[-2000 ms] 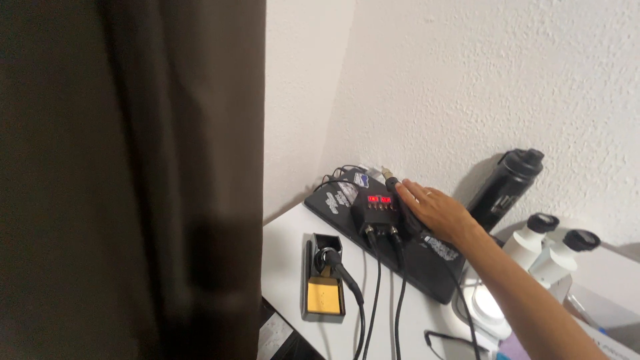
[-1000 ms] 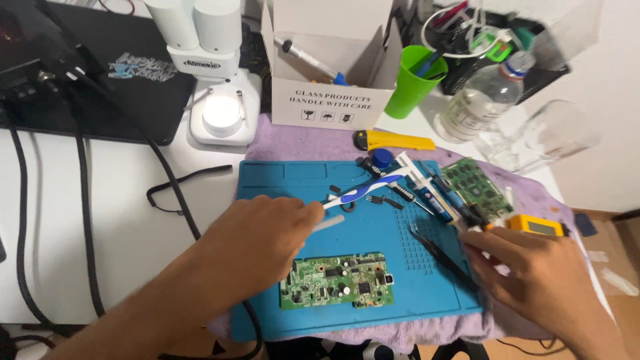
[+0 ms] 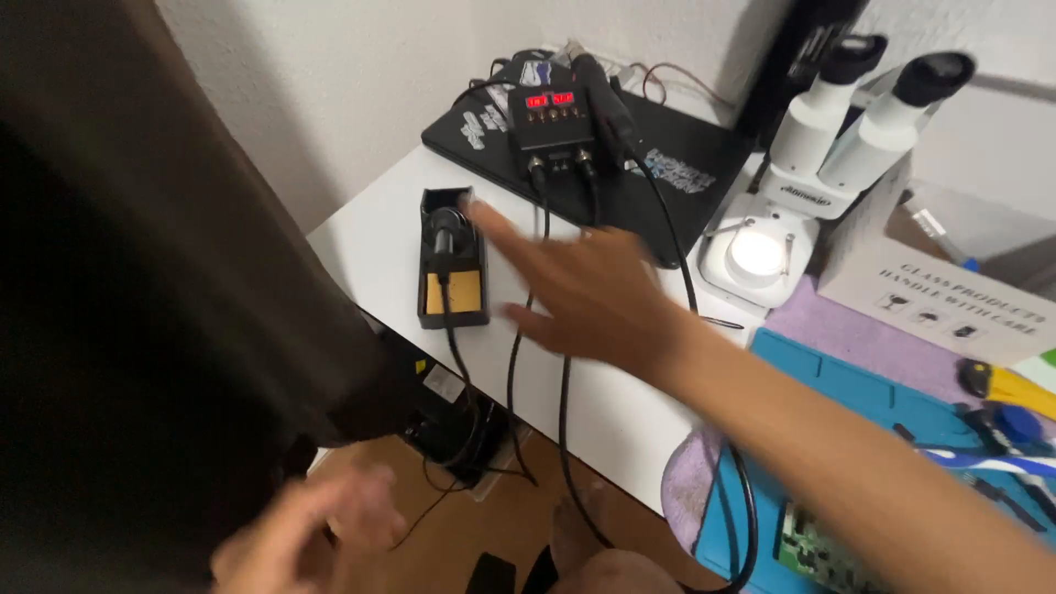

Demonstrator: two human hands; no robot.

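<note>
My right hand [image 3: 577,289] reaches left over the white desk, its index finger stretched toward the soldering iron stand [image 3: 483,309] and its thumb apart; nothing is in it. The soldering iron [image 3: 444,243] rests in that stand, above the yellow sponge [image 3: 454,292], and whether the fingertip touches the stand cannot be told. Low at the left, my left hand [image 3: 309,524] is blurred below the desk edge, and no object shows in it. Behind the stand, a black soldering station [image 3: 550,124] with a lit red display sits on a closed laptop [image 3: 652,202], a hot air handpiece [image 3: 606,107] beside it.
Black cables [image 3: 566,429] hang over the desk edge. A dark curtain [image 3: 206,289] fills the left side. At the right stand a white microscope [image 3: 804,173] and a cardboard box [image 3: 932,293]. A blue silicone mat [image 3: 850,371] bears a green circuit board [image 3: 813,544] and a blue-white brush [image 3: 982,462].
The view has swung left from the mat. My right hand has gone from the tools at the mat's right side to the iron stand. My left hand has left the brush, which now lies on the mat.
</note>
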